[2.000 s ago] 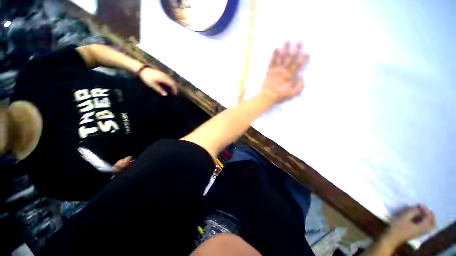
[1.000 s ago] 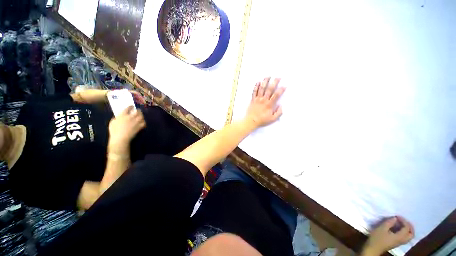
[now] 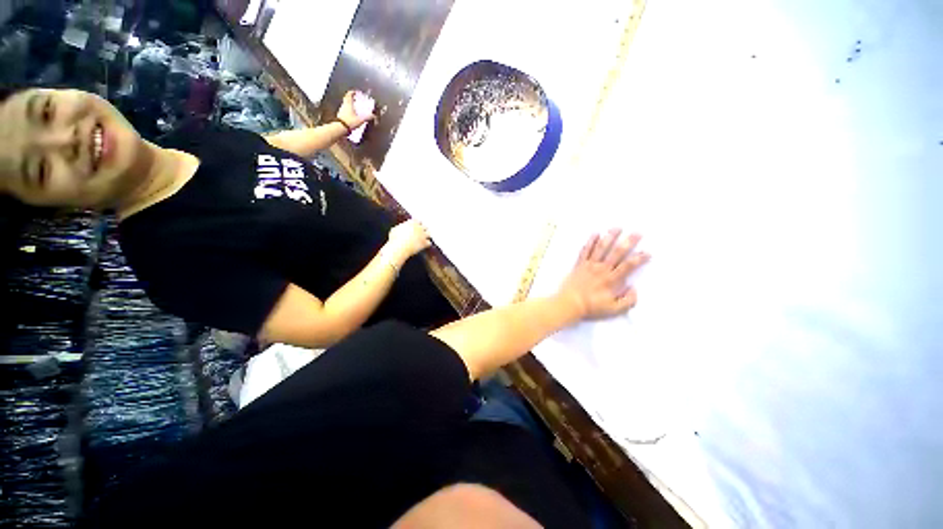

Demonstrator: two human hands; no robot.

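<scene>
White fabric (image 3: 724, 238) covers the table on the right. My left hand (image 3: 605, 277) rests palm down on it with fingers spread, holding nothing visible. The oval pin tin (image 3: 551, 139), blue outside, stands on the fabric above my left hand, with small dark pins gathered at one side. The yellow tape measure (image 3: 612, 83) lies flat between the tin and my left hand; its lower end runs towards my forearm. My right hand is not in view; only a patch of my right arm shows at the bottom edge.
A person in a black T-shirt (image 3: 259, 238) stands at the table's worn edge (image 3: 579, 424), one hand on the edge, the other holding a small pale object (image 3: 362, 114) over bare brown table. Dark specks lie at upper right; dark bundles lie left.
The view has shifted, and my right hand has left the picture at lower right. My left hand stays flat on the fabric. The other person has turned and reached towards the brown table.
</scene>
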